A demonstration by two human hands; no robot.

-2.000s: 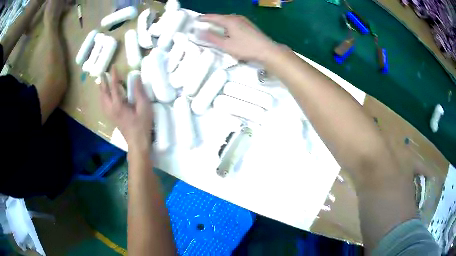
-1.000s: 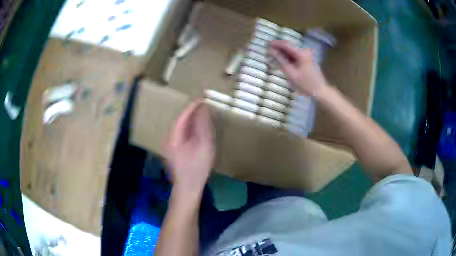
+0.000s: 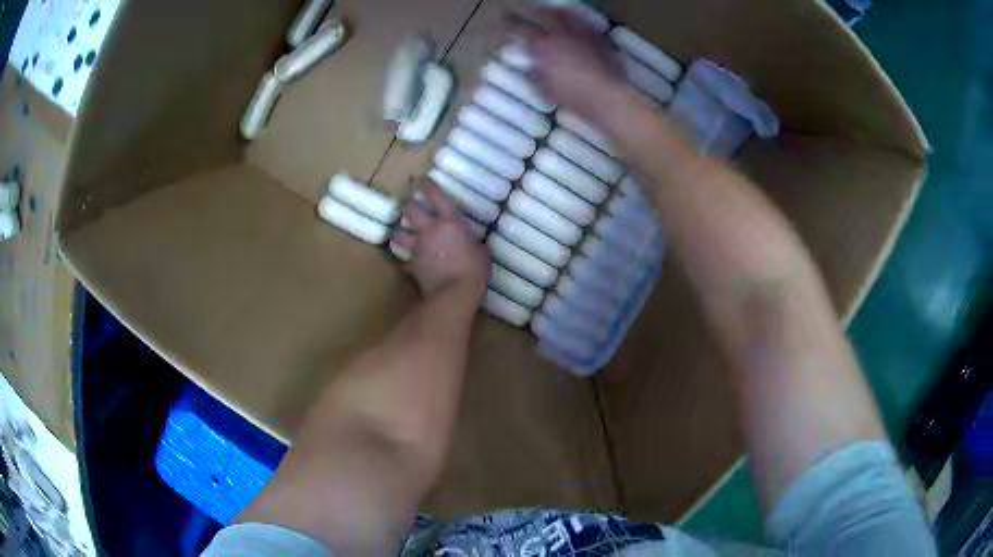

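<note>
White stacked housings (image 3: 541, 223) lie in tight rows on the floor of a large open carton (image 3: 272, 359). A translucent ribbed plastic tray (image 3: 610, 285) lies along the right side of the rows. My left hand (image 3: 444, 245) is at the lower left edge of the rows, its fingers at a housing; whether it grips one cannot be told. My right hand (image 3: 566, 60) is at the far end of the rows, blurred, with its fingers partly hidden. Two housings (image 3: 357, 209) lie side by side just left of my left hand.
More loose housings (image 3: 310, 51) lie at the carton's far left, and two others (image 3: 427, 103) left of the rows. The carton walls rise around both forearms. A cardboard-covered bench (image 3: 38, 272) is at the left, and a blue stool (image 3: 212, 452) at the lower left.
The view has moved from the bench to over the carton. My left hand has gone from the carton's near wall down to the rows. My right hand has moved to the rows' far end.
</note>
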